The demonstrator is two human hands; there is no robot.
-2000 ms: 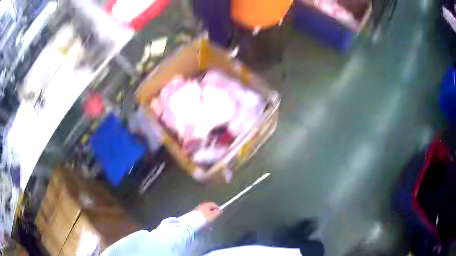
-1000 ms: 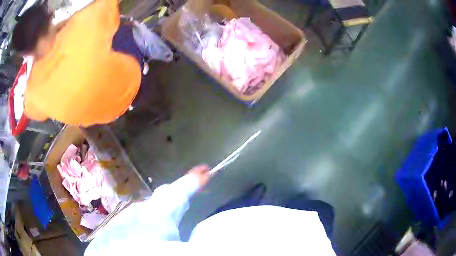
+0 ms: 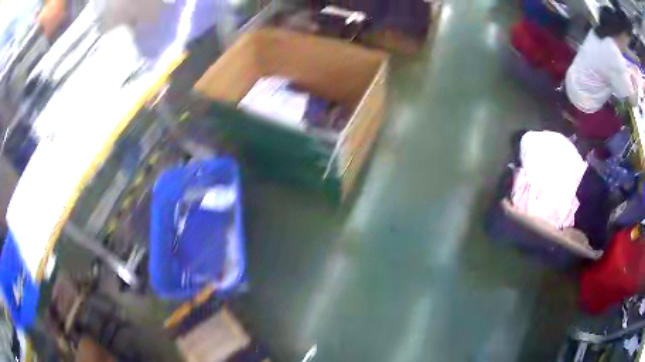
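Neither of my hands is in the picture. A small white tip (image 3: 310,353), perhaps the end of the hanger, shows at the bottom edge; the rest is cut off. A blue basket (image 3: 157,240) stands on the floor at the left with a few pale pieces inside. Beyond it is a large open bin (image 3: 283,145) with brown carton walls and a dark green front side. White and dark pieces lie in it. The picture is blurred.
A shiny green aisle (image 3: 396,261) runs up the middle. At the right a dark bin (image 3: 527,230) holds pale pink cloth (image 3: 551,177), near a red bag-like item (image 3: 614,272). A seated person (image 3: 594,71) is at the upper right. A wooden stool (image 3: 213,338) is at the bottom left.
My hand and sleeve have dropped out of view, with only a white tip left. The person in orange and the pink-filled cartons are gone from view; the blue basket and green-fronted bin have appeared.
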